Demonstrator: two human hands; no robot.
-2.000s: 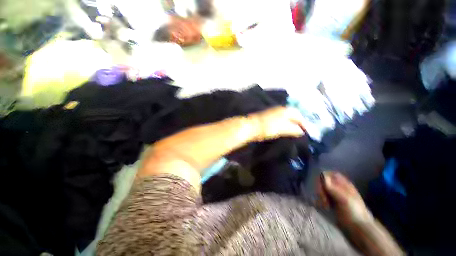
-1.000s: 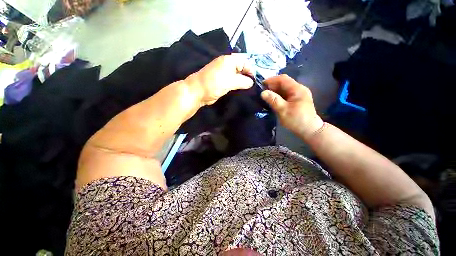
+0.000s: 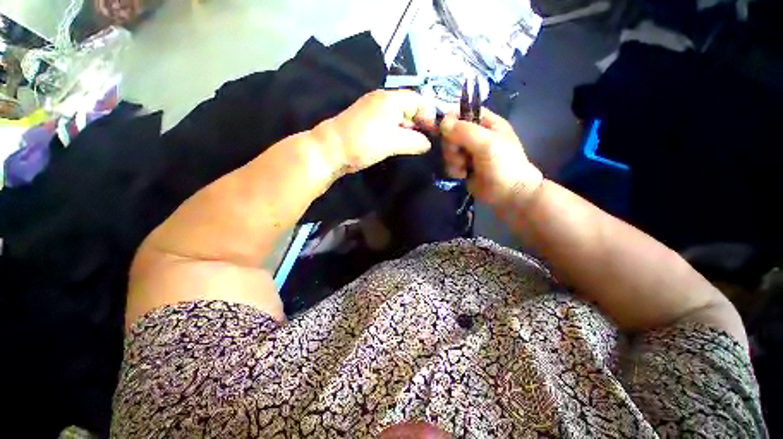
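A black garment (image 3: 365, 184) hangs over the table edge, and its edge is held up between my hands. My left hand (image 3: 391, 129) pinches the cloth edge with bent fingers. My right hand (image 3: 488, 159) is close to the left fingertips, almost touching them. It is closed around dark thread snips (image 3: 470, 101), whose two short blades point up above the fingers. The right fingers also seem to be at the cloth edge. Any thread end is too fine to make out.
A pale table (image 3: 215, 56) with a light blue frame (image 3: 296, 255) lies ahead. A black garment pile (image 3: 69, 214) is at left, with a clear plastic bag (image 3: 94, 69) behind it. Crumpled white cloth (image 3: 506, 30) is beyond the hands. Another black pile (image 3: 687, 163) lies at right by a bright blue edge (image 3: 594, 144).
The view has swung and sharpened. My right hand came up from low right to meet my left; the snips' blades now point up above it. The left hand stays on the cloth.
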